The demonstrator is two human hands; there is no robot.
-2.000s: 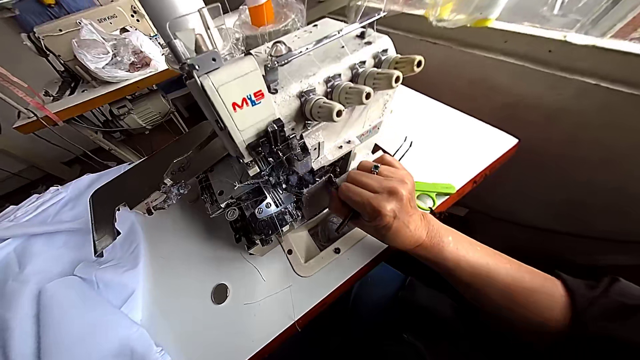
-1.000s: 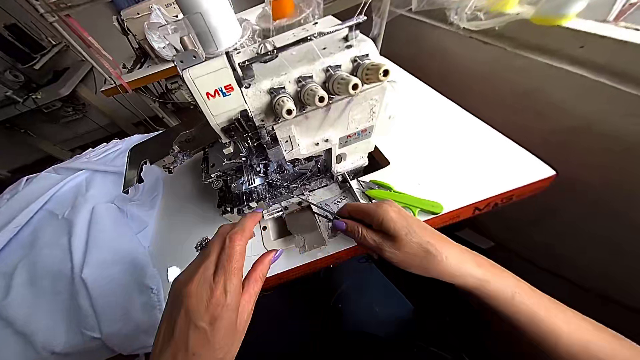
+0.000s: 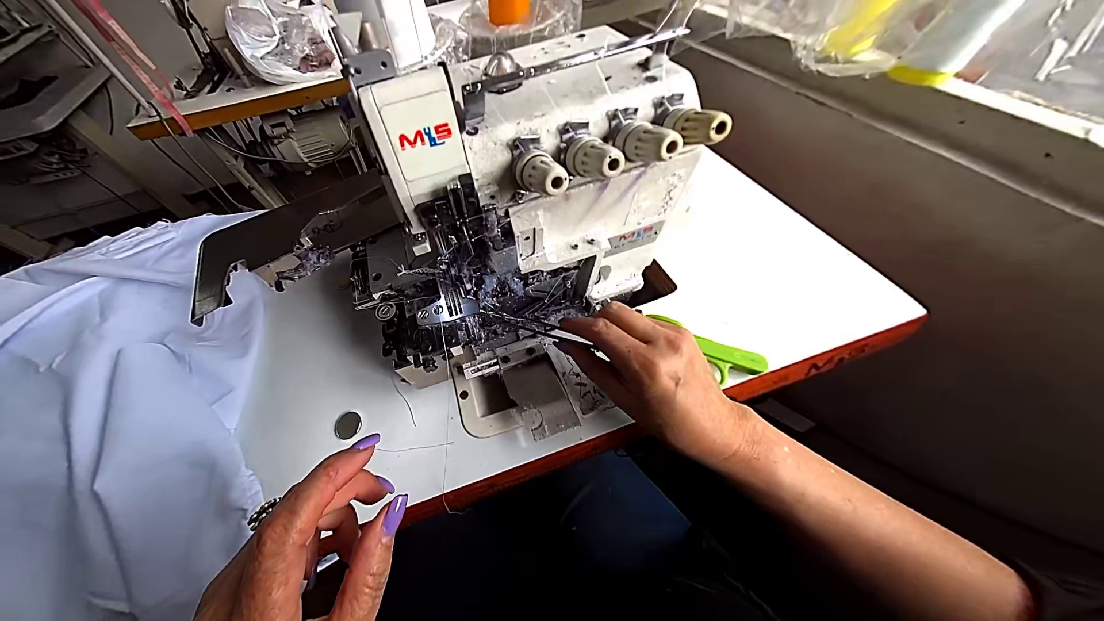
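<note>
An overlock sewing machine (image 3: 595, 164) stands on the white table with its front cover open, its looper area (image 3: 492, 302) showing lint. My right hand (image 3: 660, 371) is shut on dark metal tweezers (image 3: 543, 328), whose tips reach into the looper area. My left hand (image 3: 319, 535) is near the table's front edge with its fingers apart, holding nothing. A loose thread (image 3: 446, 405) hangs from the needle area over that edge. Green-handled scissors (image 3: 733, 355) lie just behind my right hand, their blades partly hidden.
Light blue fabric (image 3: 112, 371) covers the table's left side. A dark metal plate (image 3: 285, 233) juts out left of the machine. The table's red-brown edge (image 3: 828, 362) runs along the front right. Behind are a second table (image 3: 250, 103) with a plastic bag (image 3: 280, 43) and a window ledge (image 3: 1018, 103).
My left hand came into view, was at the machine's front a second ago, and has drawn back toward the lower left. The tweezers' tips have moved farther into the looper area.
</note>
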